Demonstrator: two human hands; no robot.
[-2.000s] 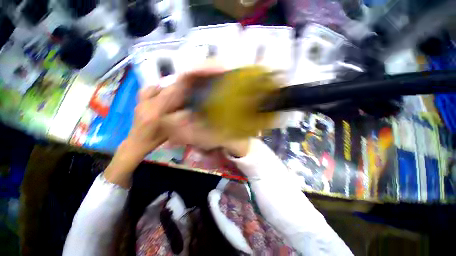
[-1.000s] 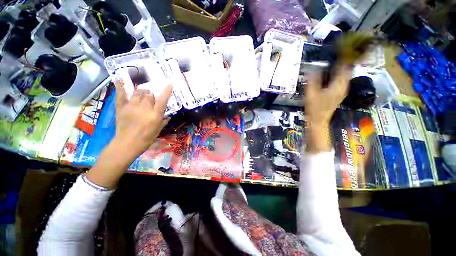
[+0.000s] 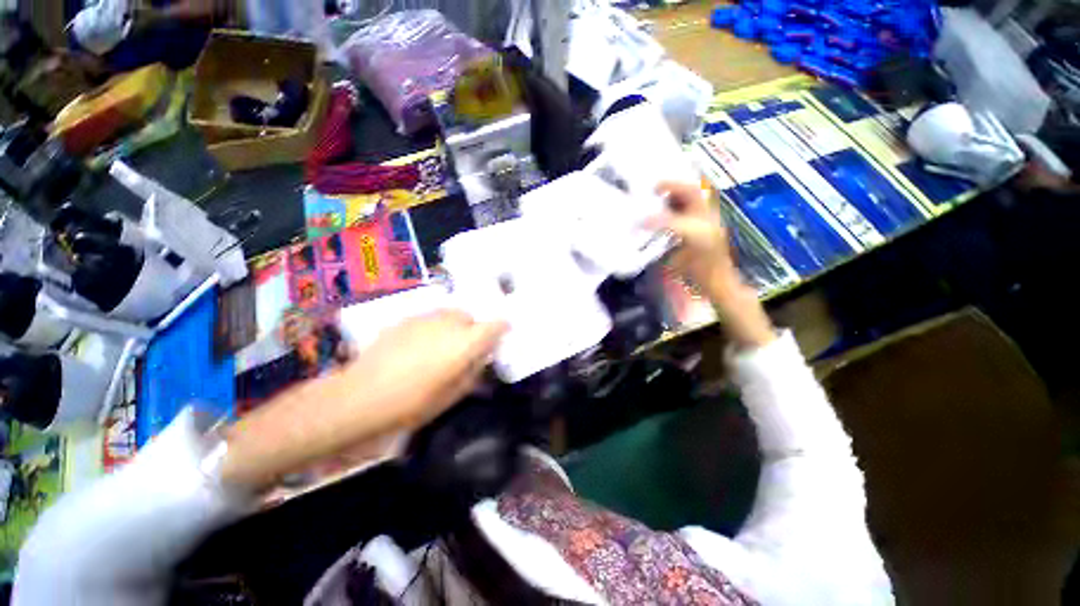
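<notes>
Several white camera housings (image 3: 535, 290) are bunched together above the bench's front edge, blurred, with their inner wires not visible. My left hand (image 3: 426, 361) holds the near left end of the bunch. My right hand (image 3: 699, 237) grips the right end with bent fingers. A black camera head (image 3: 474, 444) hangs low by my lap, below the housings. The power screwdriver's yellow part (image 3: 483, 91) shows at the back of the bench, out of my hands.
White units with black heads (image 3: 107, 266) stand at the left. An open carton (image 3: 255, 142), a red wire bundle (image 3: 335, 148) and a pinkish-purple bag (image 3: 409, 65) lie at the back. A blue pile (image 3: 829, 36) is at the back right. A large carton (image 3: 947, 414) is at the lower right.
The housings, lying in a row with open sides up a second ago, are now lifted and bunched towards me. My right hand has left the screwdriver and grips them. The view has turned right.
</notes>
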